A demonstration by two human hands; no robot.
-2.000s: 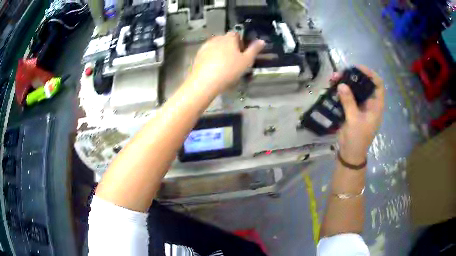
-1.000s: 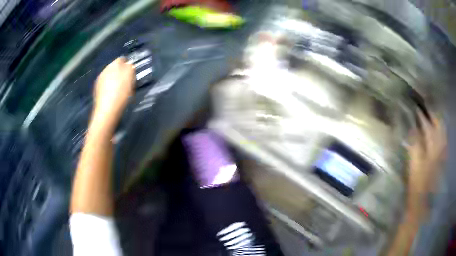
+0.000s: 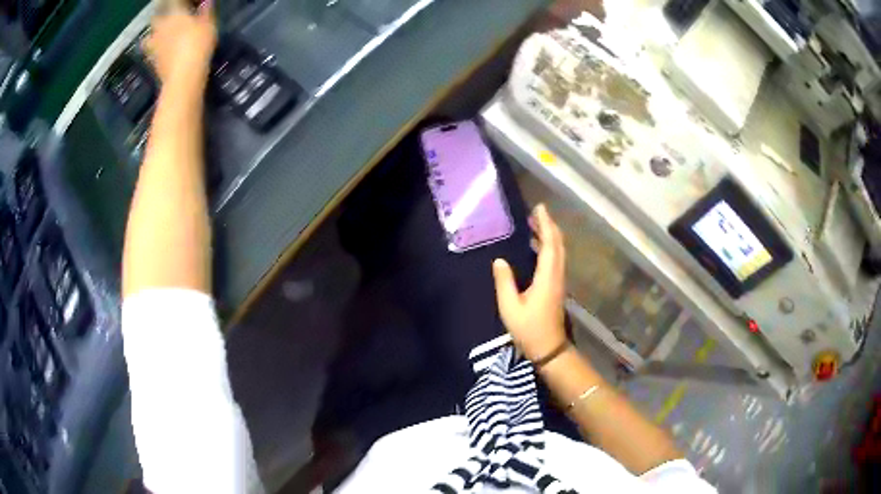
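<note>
My left hand (image 3: 182, 43) is at the top left over the tray on the bench, cut off by the top edge; its fingertips are partly out of view, so I cannot tell whether it holds anything. A black handset (image 3: 255, 87) with pale marks lies in the tray (image 3: 333, 48) just right of my left wrist. My right hand (image 3: 536, 289) is empty, fingers apart, above my lap. A purple smartphone (image 3: 468, 188) lies on my dark-clothed lap, just up and left of my right hand.
The worn off-white machine (image 3: 618, 106) stands at the right with its lit touchscreen (image 3: 731, 237) and a red emergency stop (image 3: 825, 366) at its corner. The bench edge (image 3: 319, 207) runs diagonally left of my lap. More dark units in trays (image 3: 48, 280) show at far left.
The view has swung from the machine to the bench and lap. My left hand left the fixture for the tray. My right hand held black units two seconds ago and is now empty over the lap.
</note>
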